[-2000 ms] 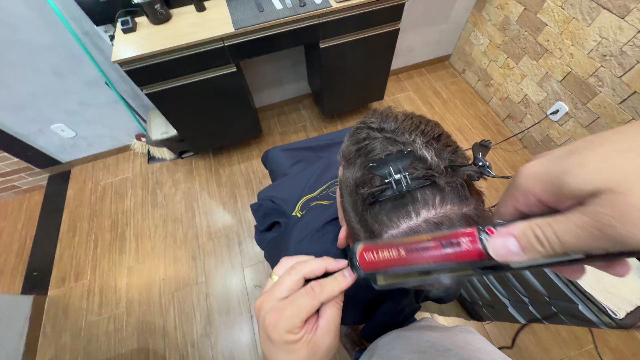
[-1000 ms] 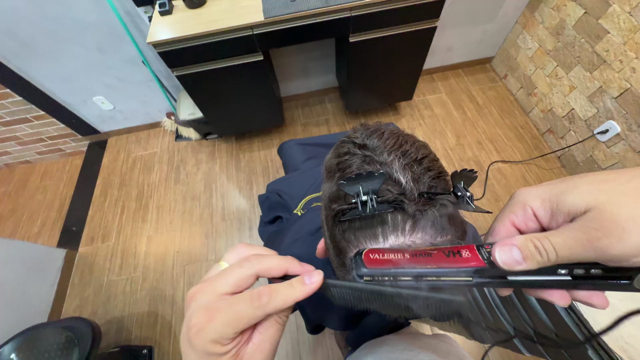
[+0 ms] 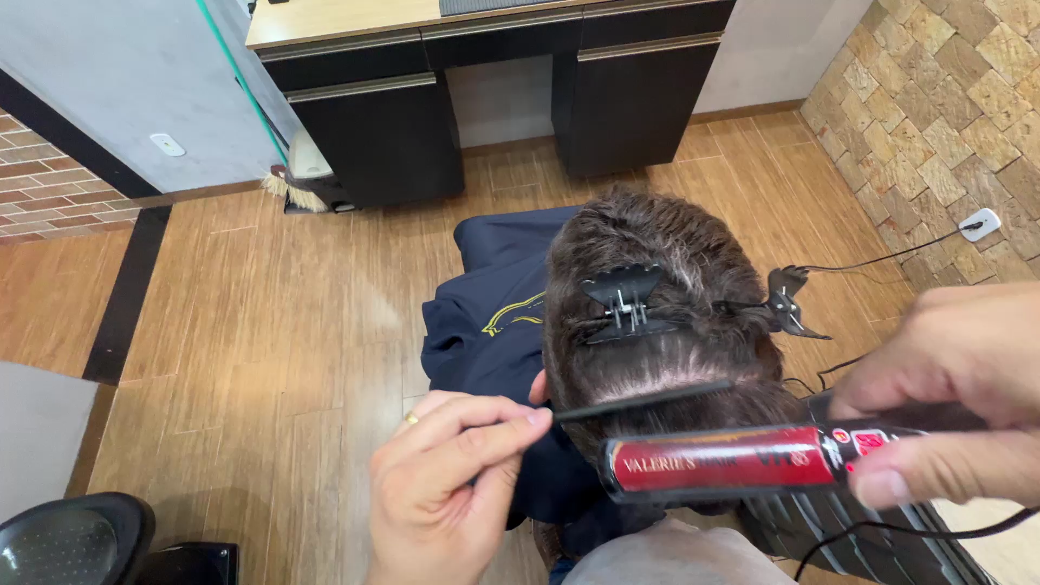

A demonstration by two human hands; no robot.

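A seated person's head of dark, greying hair (image 3: 650, 236) is seen from above. Black claw clips hold its upper sections: one clip (image 3: 627, 305) at the crown, another (image 3: 786, 305) at the right. My left hand (image 3: 459, 475), with a ring, pinches the end of a thin black comb (image 3: 642, 402), which lies across the hair below a pale parting. In my right hand (image 3: 942, 398) is a red and black hair straightener (image 3: 723, 461), just below the comb at the back of the head. Whether its plates hold hair is hidden.
A dark blue cape (image 3: 487, 284) covers the seated person. Ahead stands a black desk (image 3: 374, 138) with a wooden top. A broom (image 3: 296, 191) leans at its left. A cord runs to a wall outlet (image 3: 979, 225); another black cord (image 3: 918, 530) hangs at lower right.
The comb has moved from below the straightener to above it, near the parting. The straightener has turned, showing more of its red face. Both hands keep hold of their tools.
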